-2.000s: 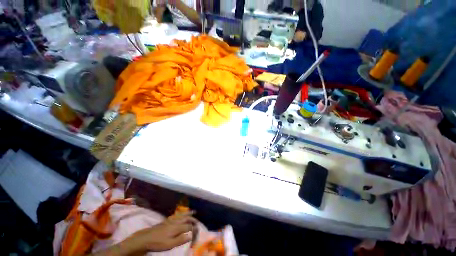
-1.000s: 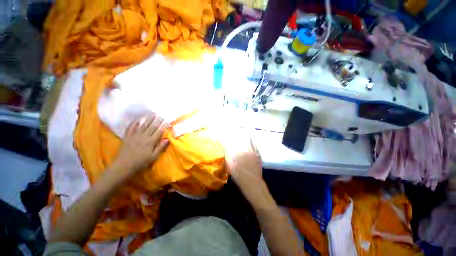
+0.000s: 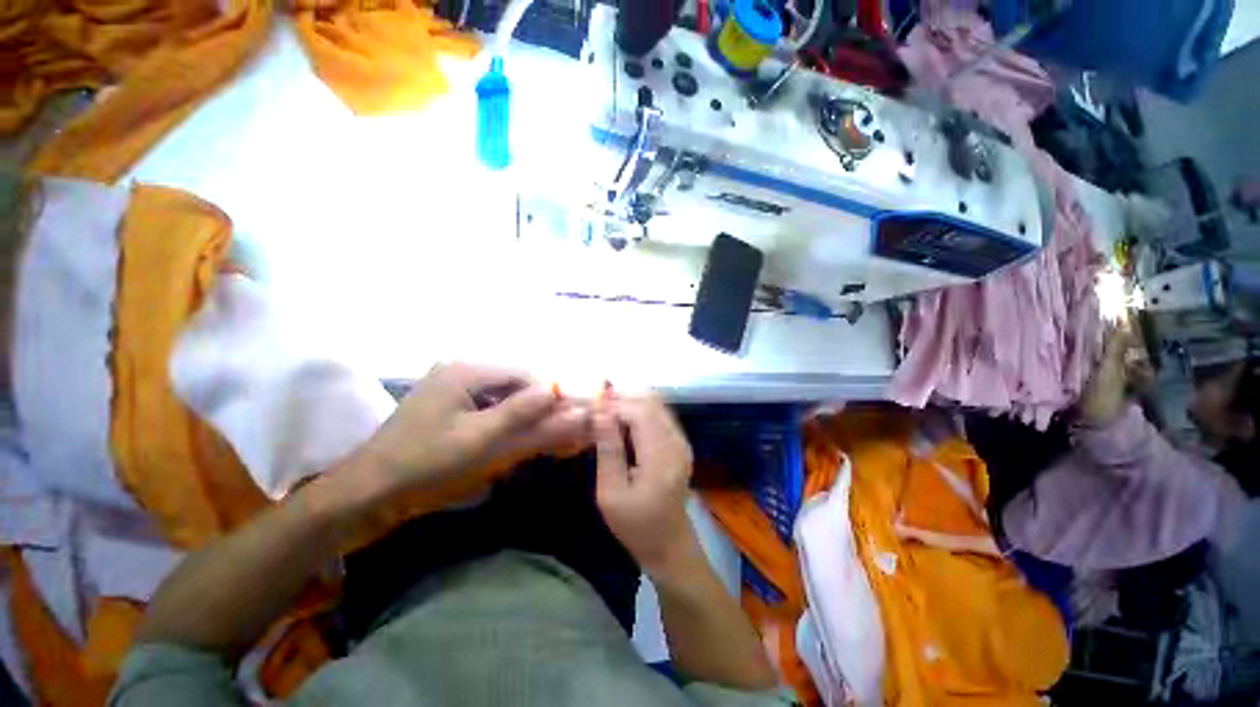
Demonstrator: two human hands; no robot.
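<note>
My left hand (image 3: 477,421) is at the table's front edge, fingers bent, with a bit of orange cloth (image 3: 557,392) at its fingertips. More orange cloth shows under its wrist. My right hand (image 3: 643,463) faces it, thumb and fingertips pinched on a small orange end; glare blurs the exact grip. Pale pink cloth (image 3: 263,380) and an orange strip (image 3: 159,345) lie at the left and hang toward my lap. The sewing machine (image 3: 815,207) stands beyond my hands; its presser foot area (image 3: 622,221) has no hand at it.
A phone (image 3: 727,293) lies on the machine bed. A blue-ended hose (image 3: 493,118) stands left of the needle. Orange cloth (image 3: 373,55) is heaped at the back left. A blue basket (image 3: 781,463) with orange garments (image 3: 926,566) is at right, near dusty pink garments (image 3: 981,332) and another worker's sleeve (image 3: 1105,483).
The view has shifted right and down. My hands have come together at the table edge; my left hand has left the pale cloth, and the orange bundle between them is no longer spread on the table.
</note>
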